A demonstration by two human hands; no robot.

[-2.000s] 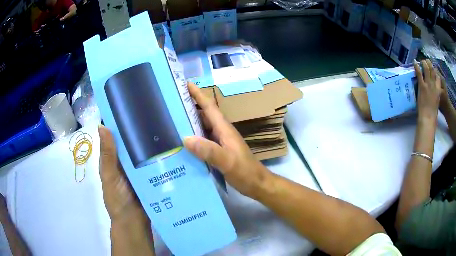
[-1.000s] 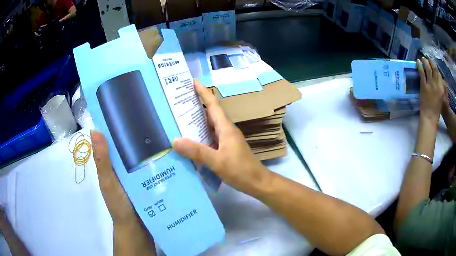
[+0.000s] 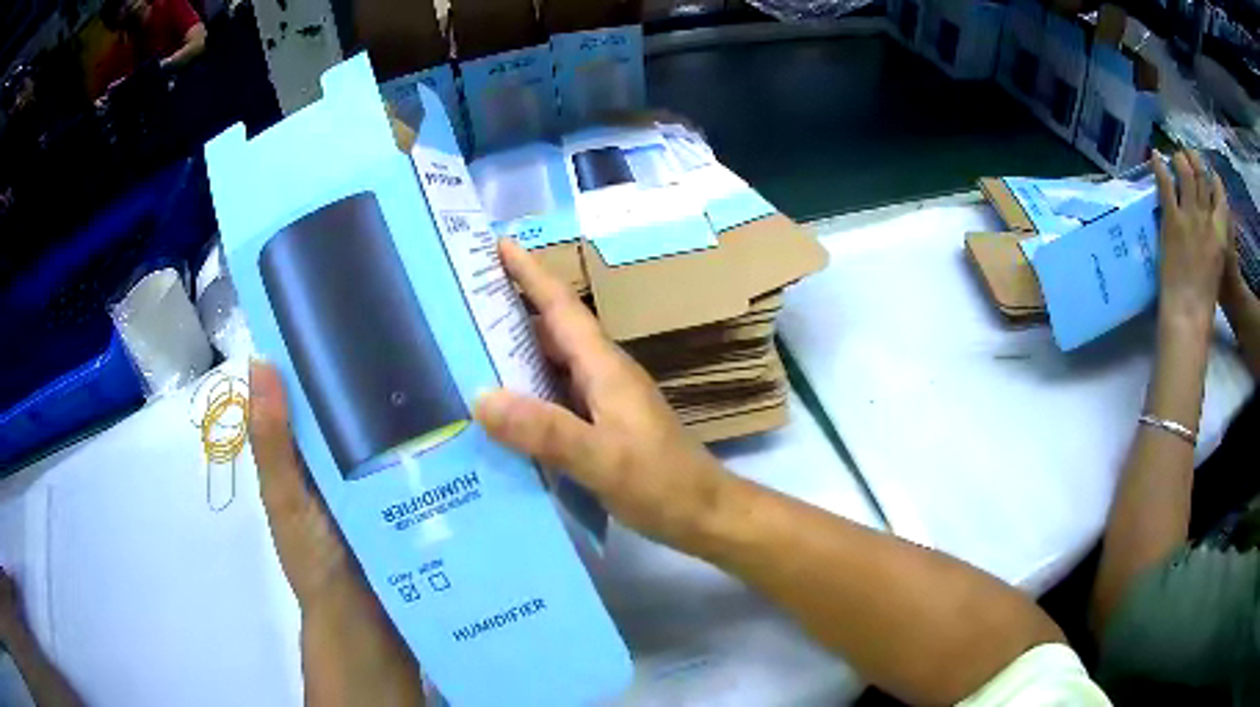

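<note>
A light blue humidifier box (image 3: 415, 539) is held tilted in the air above the bench, its dark cylinder picture facing me and its flaps raised at the top end. My left hand (image 3: 307, 511) holds its left side; the fingers behind the box are hidden. My right hand (image 3: 608, 401) grips its right edge, thumb on the front face and fingers along the white text panel (image 3: 477, 269). One of the two small tick boxes is ticked. A stack of flat boxes (image 3: 719, 373) lies behind my right hand.
Rubber bands (image 3: 223, 421) lie on the white sheet at left, near a bagged white cylinder (image 3: 163, 329) and a blue plastic tray (image 3: 69, 394). Erected boxes (image 3: 598, 76) stand behind. At right, another person's hands (image 3: 1191, 235) hold a blue box (image 3: 1105, 276). A dark green conveyor (image 3: 774, 118) runs behind.
The box has shifted slightly left and turned in my hands; its text panel shows more than two seconds ago but less than one second ago. The neighbour's box at right has changed angle.
</note>
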